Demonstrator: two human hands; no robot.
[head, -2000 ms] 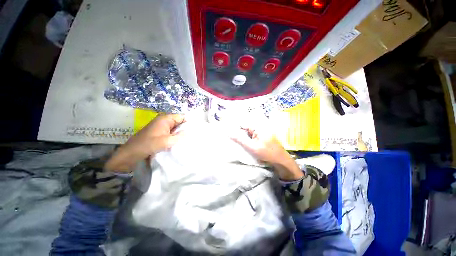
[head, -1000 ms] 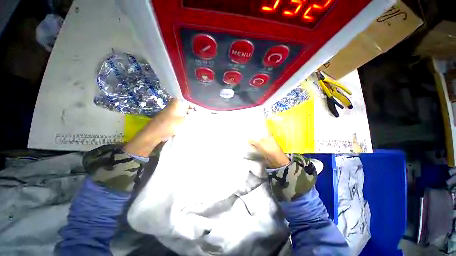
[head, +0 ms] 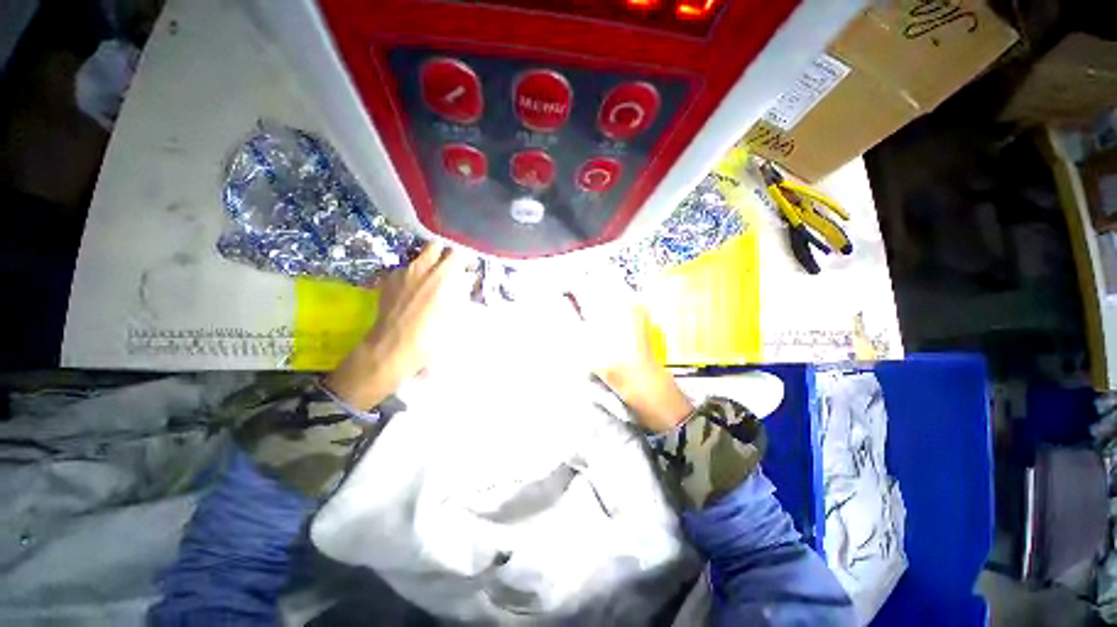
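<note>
A pale grey-white garment (head: 490, 490) lies across the lap and up to the machine head, washed out by glare near the hands. My left hand (head: 410, 321) lies on the garment's left side, its fingers reaching the left heap of snap parts (head: 306, 208). My right hand (head: 631, 355) is on the garment's right side, its fingers lost in glare. Whether either hand grips the cloth is hard to tell. The snap-setting machine (head: 527, 147) hangs over the work, with red front and round buttons. The dies are hidden.
The right heap of snap parts (head: 698, 227) lies behind yellow tape (head: 710, 300). Yellow-black pliers (head: 806, 218) lie open near a cardboard box (head: 876, 80). A blue crate (head: 937, 478) holding garments stands at the right. A garment pile (head: 98, 490) is at the left.
The view has shifted, so the machine head sits further left. My left hand's fingers now point up beside the left heap. My right hand has moved slightly inward.
</note>
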